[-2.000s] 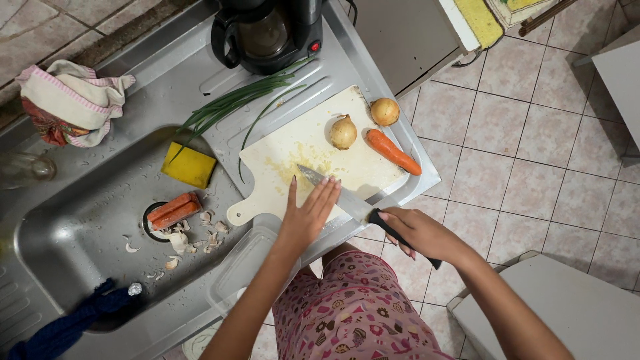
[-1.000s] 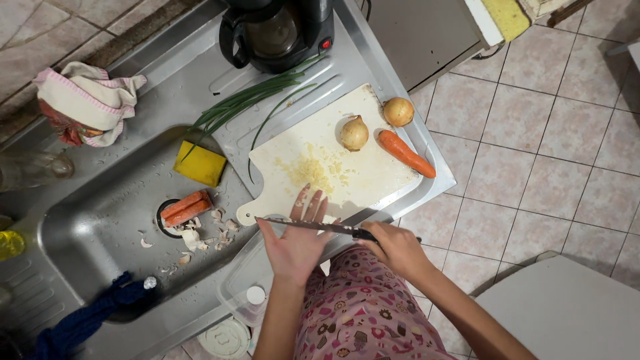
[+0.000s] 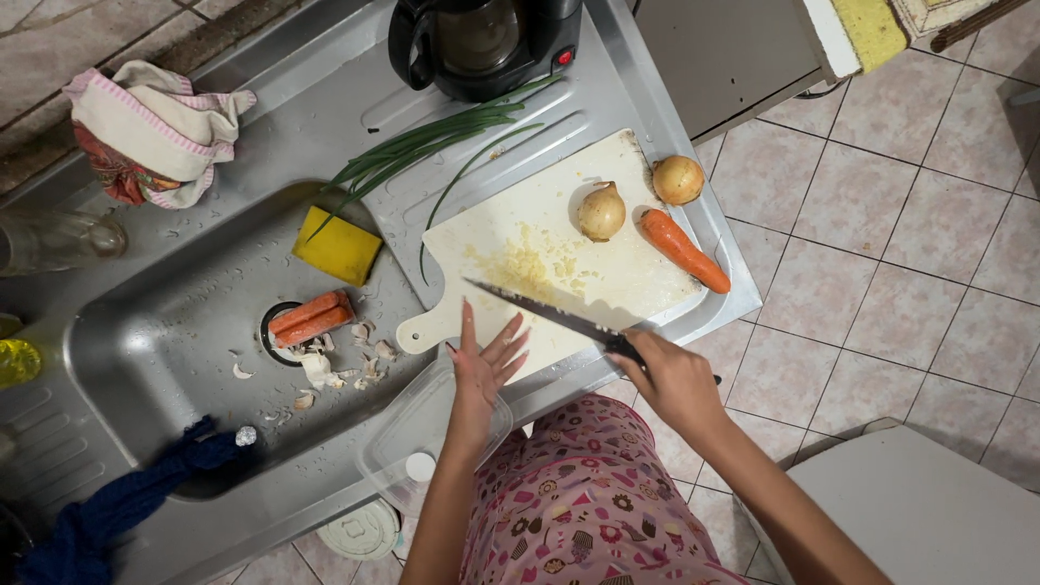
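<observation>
My right hand (image 3: 674, 378) grips the black handle of a kitchen knife (image 3: 540, 310), its blade pointing left over a white cutting board (image 3: 561, 345). Bits of the chopped food cling to the blade. My left hand (image 3: 485, 357) is empty with fingers spread, over the board's near edge, below the blade. Finely chopped pale pieces, perhaps garlic (image 3: 524, 262), lie on the board's middle. A whole onion (image 3: 602, 213) rests on the board; a second onion (image 3: 678, 180) and a carrot (image 3: 685, 250) are at its right edge. Green onion leaves (image 3: 431, 138) lie beyond the board.
The sink basin (image 3: 195, 301) holds a yellow sponge (image 3: 337, 245), orange-red packaged pieces (image 3: 312, 318) and garlic peels (image 3: 318, 367). A clear plastic container (image 3: 390, 439) sits at the counter's front edge. A coffee maker (image 3: 487, 41) stands behind, a cloth (image 3: 154, 134) at back left, a blue cloth (image 3: 114, 504) at front left.
Two seconds ago my left hand was on the blade over the chopped pieces; it is now off it with fingers spread. Since one second ago the knife tip has moved from the board's handle toward the pieces.
</observation>
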